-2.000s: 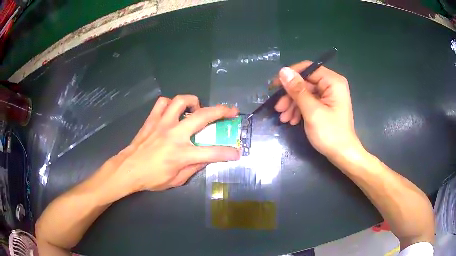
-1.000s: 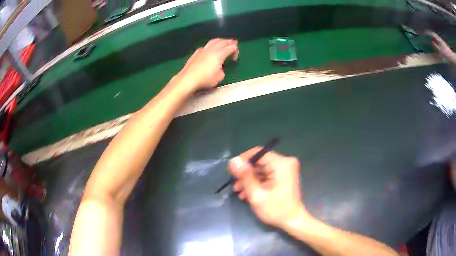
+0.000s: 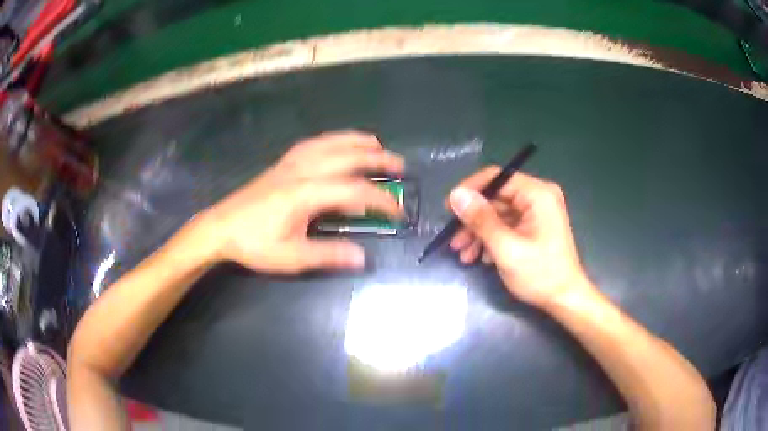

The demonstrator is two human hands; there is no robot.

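Note:
A green circuit board (image 3: 396, 195) in a black frame (image 3: 412, 204) lies on the dark mat at the centre. My left hand (image 3: 316, 206) is over it, blurred, with fingers spread, and covers most of the board; whether it grips the board cannot be told. My right hand (image 3: 514, 231) holds thin black tweezers (image 3: 497, 184) between thumb and fingers. Their tip points down to the left, a little right of and below the frame, apart from it. A faint amber tape strip (image 3: 396, 385) lies at the near end of the centre, below a strong glare.
A pale worn edge (image 3: 379, 46) curves across the far side, with the green conveyor belt (image 3: 295, 25) beyond it. A pink fan (image 3: 39, 383) stands at the lower left. Whitish marks (image 3: 456, 151) show beyond the board.
My left hand has come back from over the belt to the centre, where a board now lies under it. My right hand still holds the tweezers. The view has tilted down towards the bench.

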